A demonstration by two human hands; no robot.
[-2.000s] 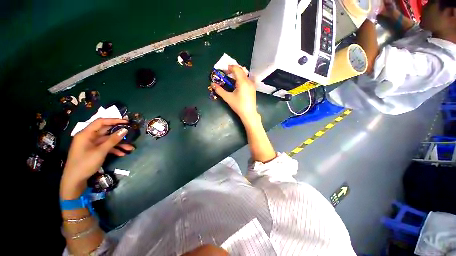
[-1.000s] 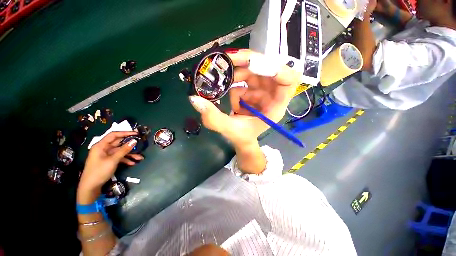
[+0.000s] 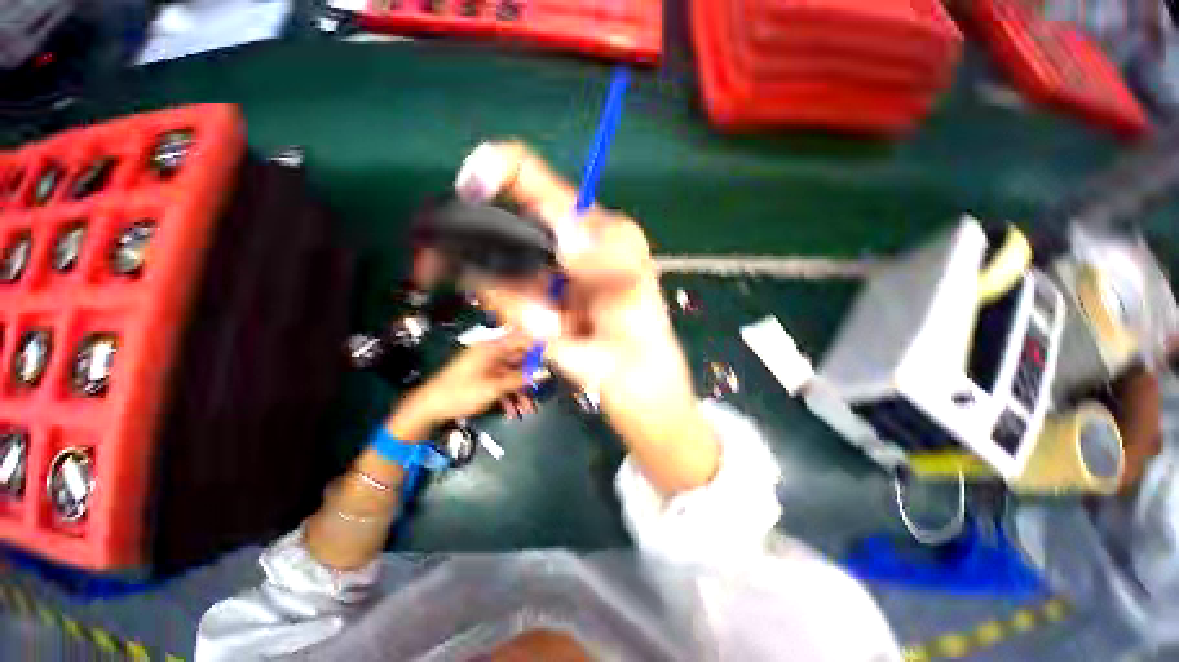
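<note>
My right hand (image 3: 601,285) is raised in the middle of the view and holds a round device assembly (image 3: 491,239), dark and blurred, seen nearly edge-on. The same hand holds a thin blue hand tool (image 3: 604,140) that points up past the fingers. White finger cots show on its fingertips. My left hand (image 3: 468,383), with a blue wrist band, is lower, behind and below the right hand. Its fingertips are partly hidden, and I cannot tell what it holds. Small round assemblies (image 3: 411,329) lie on the green bench beyond the left hand.
A red tray (image 3: 194,259) with discs in its pockets sits on a dark stack at left. Red trays (image 3: 828,65) are stacked across the bench. A white tape dispenser (image 3: 905,349) and a tape roll (image 3: 1083,449) are at right. Part of another person shows at the right edge.
The view has swung left, bringing the filled red tray in. My right hand has lifted the disc from the bench and turned it from face-on to nearly edge-on. The blue tool now points up.
</note>
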